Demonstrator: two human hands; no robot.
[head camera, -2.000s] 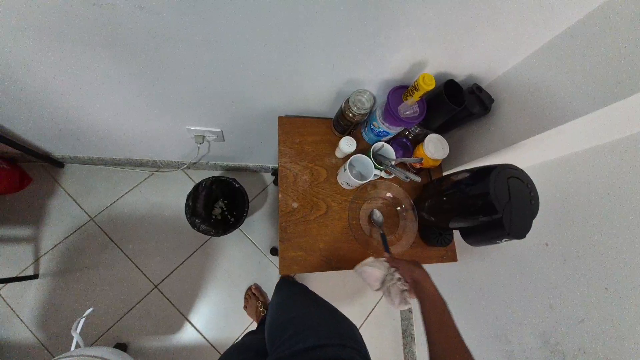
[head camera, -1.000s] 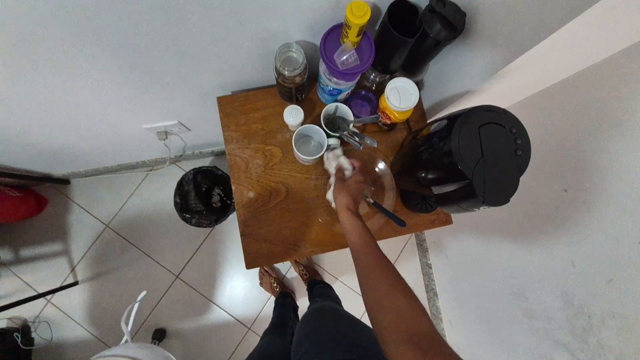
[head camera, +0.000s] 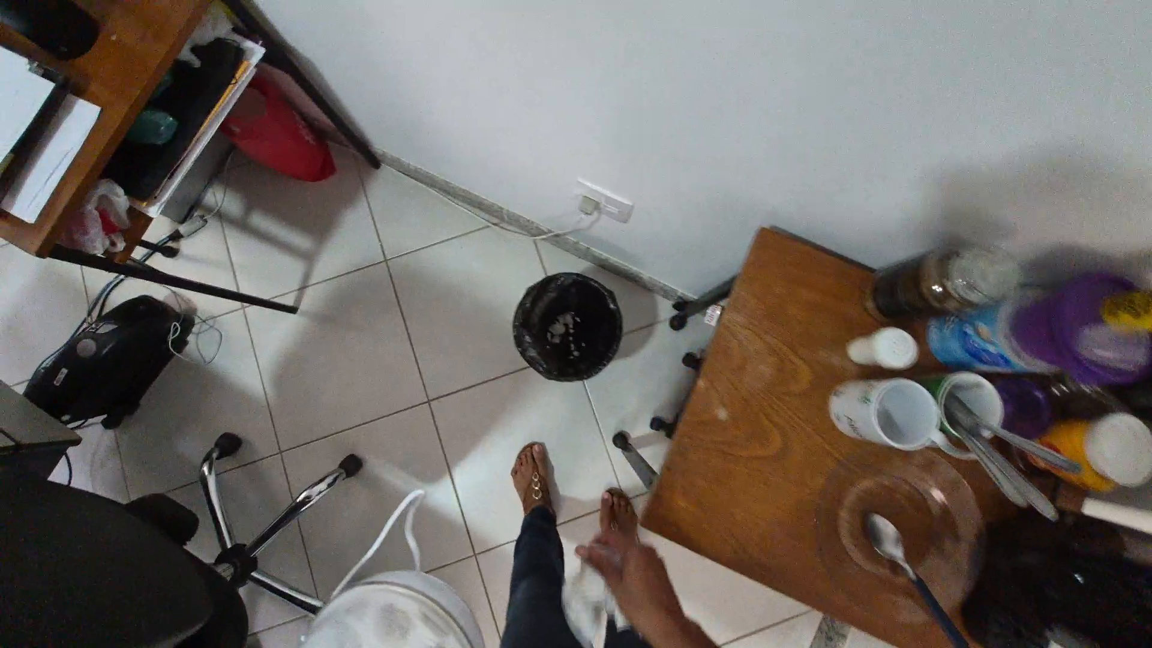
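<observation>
My right hand (head camera: 634, 576) is closed around a crumpled white cloth (head camera: 587, 598), low in the view, left of the wooden table's front corner. My left hand is out of view. On the wooden table (head camera: 756, 450) a spoon with a dark handle (head camera: 886, 537) lies on a clear glass plate (head camera: 846, 504). Behind the plate are a white mug (head camera: 882, 412) and a second mug (head camera: 976, 396) holding several metal utensils. A small white bottle (head camera: 886, 348), a glass jar with dark contents (head camera: 940, 281), and a blue container with a purple lid (head camera: 972, 337) stand further back.
A black waste bin (head camera: 567, 327) with scraps inside stands on the tiled floor near the wall. At left are a wooden desk (head camera: 135, 81), a red bag (head camera: 279, 135) and a chair's wheeled base (head camera: 238, 562). A white round container (head camera: 396, 612) is at the bottom.
My right hand has moved off the table to its left with the white cloth. The view has swung left, bringing the desk and chair in. The spoon still lies on the plate.
</observation>
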